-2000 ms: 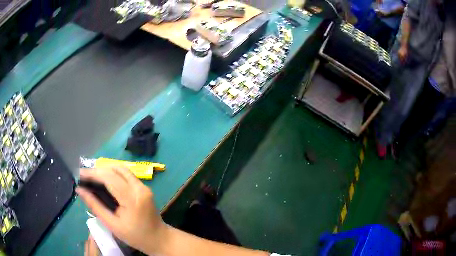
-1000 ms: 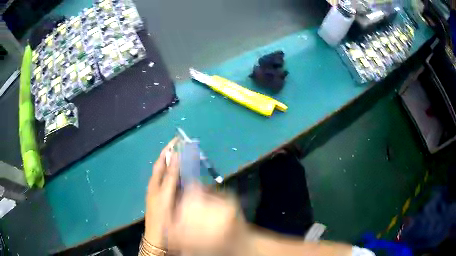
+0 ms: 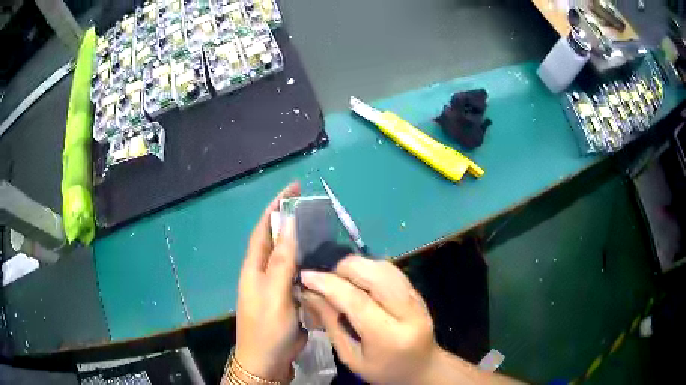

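My left hand (image 3: 267, 293) holds a power supply unit (image 3: 314, 219) over the front of the teal mat, its plain grey metal face up. My right hand (image 3: 376, 312) grips a black cloth (image 3: 327, 257) and presses it on the near part of that face. A thin silver craft knife (image 3: 344, 216) lies on the mat just beyond the unit, its dark end close to my right hand. A yellow utility knife (image 3: 425, 145) lies farther right on the mat. The unit's underside is hidden.
Rows of units (image 3: 173, 60) stand on a black foam sheet (image 3: 218, 143) at left, beside a green roll (image 3: 77, 143). A second black cloth (image 3: 464, 118), a white bottle (image 3: 563, 64) and more units (image 3: 617, 113) are at right. A plastic bag (image 3: 316, 359) shows below my hands.
The view has swung left and down to the mat. My right hand, blurred over the unit a second ago, is now at its near end with the black cloth. My left hand still holds the unit.
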